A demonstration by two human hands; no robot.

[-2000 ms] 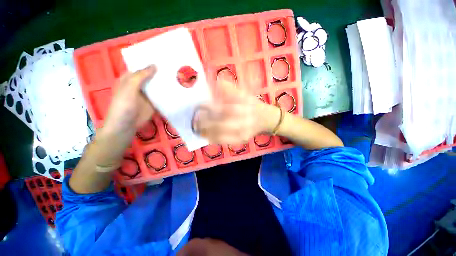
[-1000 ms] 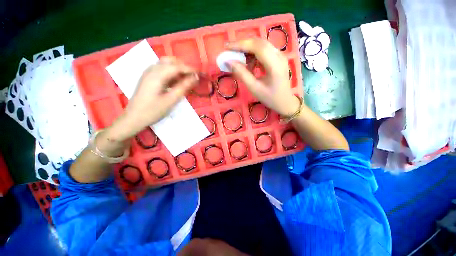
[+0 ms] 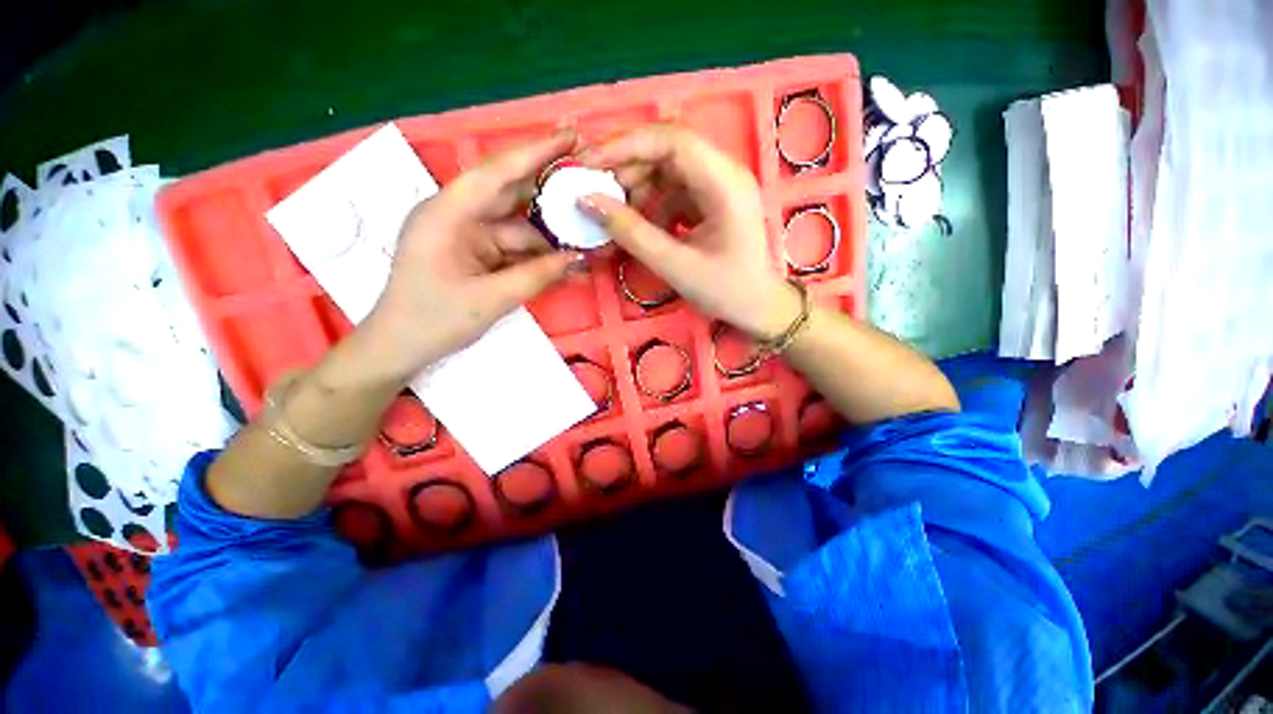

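My left hand [image 3: 468,258] holds a thin dark ring [image 3: 539,204] by its edge above the red foam tray [image 3: 224,296]. My right hand [image 3: 698,230] holds a round white disc [image 3: 582,207] against that ring, fingertips on the disc. The disc covers much of the ring's opening; whether it is stuck cannot be told. A white sticker sheet [image 3: 510,398] lies slanted on the tray, partly hidden under my left hand and forearm. More rings [image 3: 663,368] sit in tray pockets, mostly in the lower rows and right column.
A loose heap of punched white sheets [image 3: 119,335] lies left of the tray. Small overlapping discs [image 3: 905,156] lie at its upper right. White strips [image 3: 1068,223] and a wrinkled whitish pile [image 3: 1215,251] lie at the right. Part of a second red tray [image 3: 117,586] shows at lower left.
The disc in my right hand has moved left and now meets the ring in my left hand. Earlier my hands were apart, and before that they handled the sheet. The tray view has shifted slightly.
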